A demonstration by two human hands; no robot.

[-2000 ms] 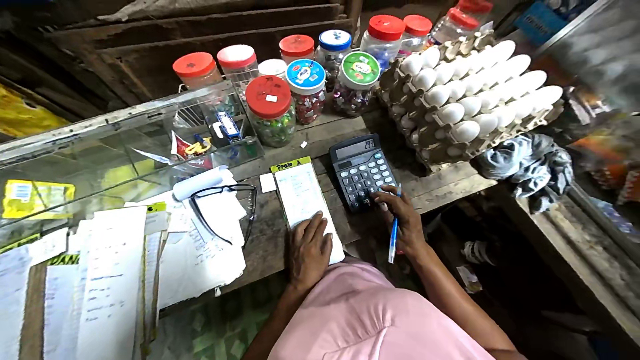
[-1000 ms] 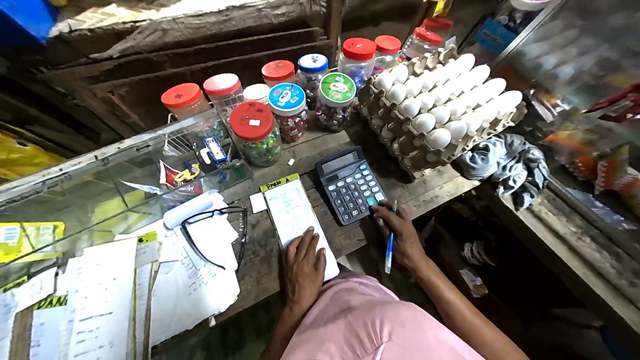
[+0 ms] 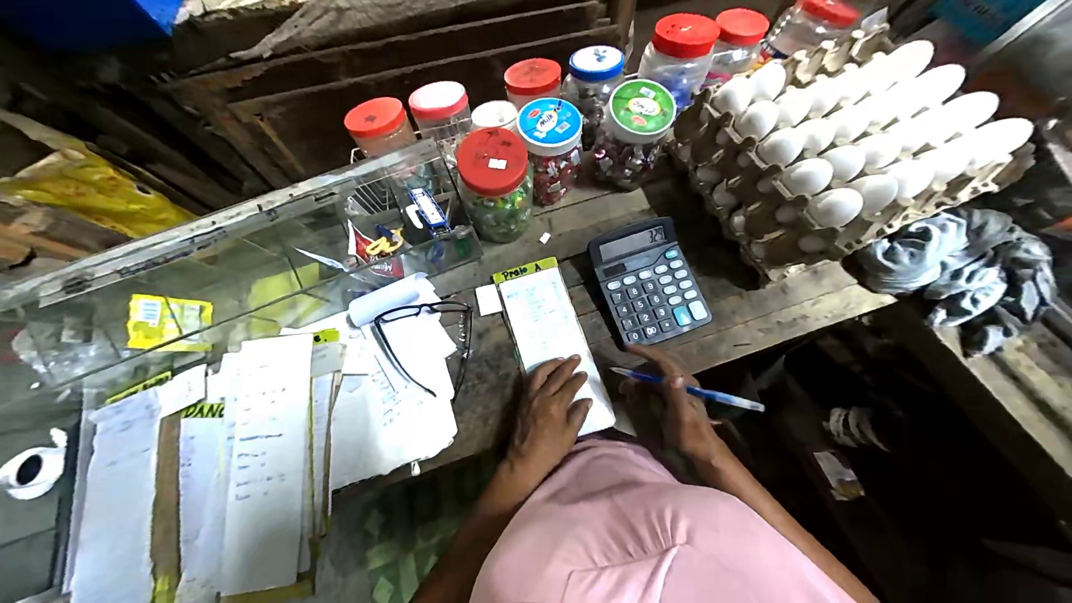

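My left hand lies flat on the lower part of a narrow paper pad with handwriting and a yellow top strip. In my right hand is a blue-and-white pen, its tip pointing left toward the pad. The hand is just below a black desk calculator, which lies right of the pad with digits on its display; whether a fingertip touches its lower edge, I cannot tell. Left of the pad, black-framed eyeglasses rest on loose written papers.
Lidded candy jars line the back of the wooden counter. Stacked egg trays stand at the right, beside a grey plastic bag. A glass case and paper lists are at the left, a tape roll at the far left.
My right hand has moved off the calculator's lower right keys, down and left toward the pad. The pen has turned from steep to nearly level. My left hand remains on the pad.
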